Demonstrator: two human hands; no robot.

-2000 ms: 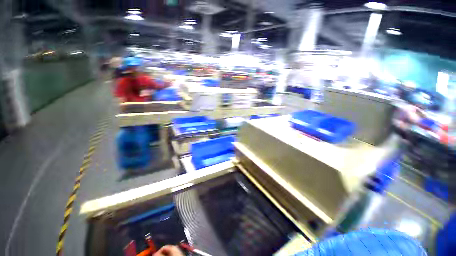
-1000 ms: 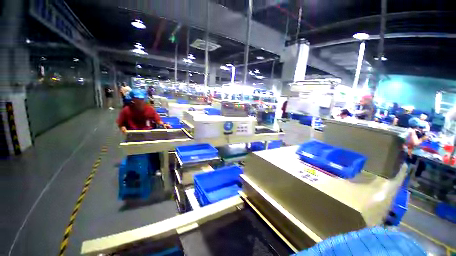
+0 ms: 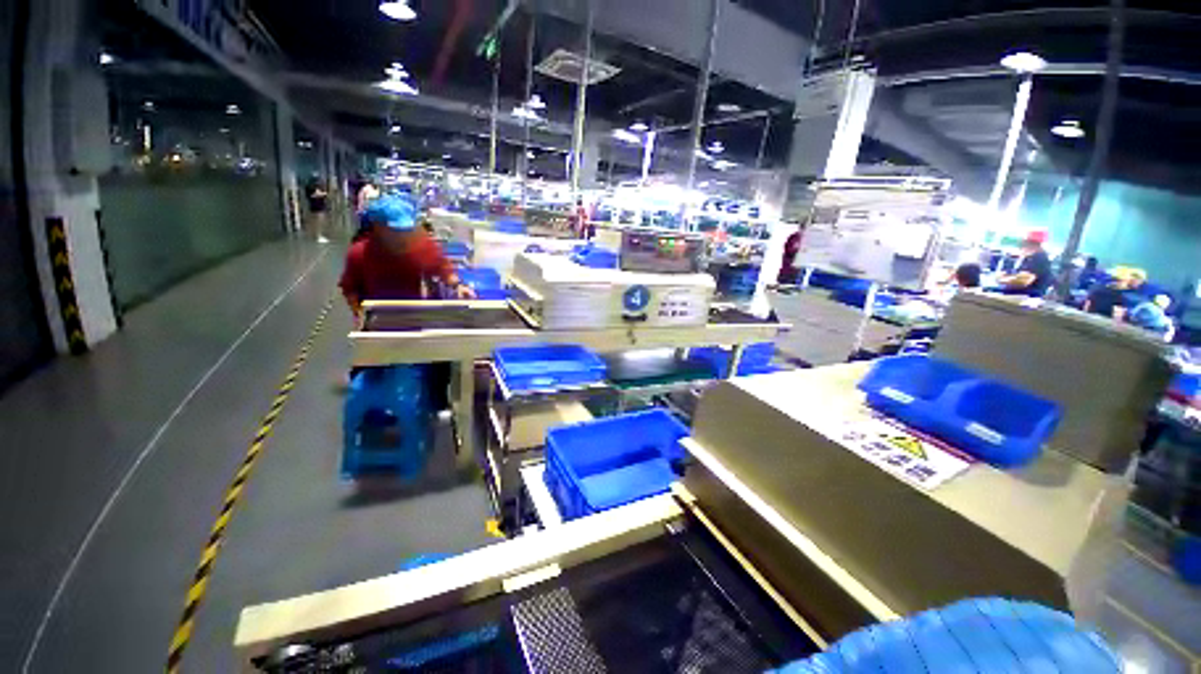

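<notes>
No hand of mine shows in the head view now. Nearest in front of me lies the black mesh conveyor belt, cut off by the bottom edge. A pale side rail runs along its far side. A lighter grey patch of mesh shows left of its middle, and a blue strip shows through or under the mesh at the left. The large cream oven hood stands at the belt's right. I can make out no workpiece on the belt.
Blue bins and a paper sheet lie on the hood. A blue tote stands beyond the rail. A person in red is at another conveyor, by a blue stool. Yellow-black tape marks the aisle.
A hand with orange fingertips and red pieces, at the bottom edge two seconds ago, is gone from view. The view has tilted up, then shifted left, and is sharper.
</notes>
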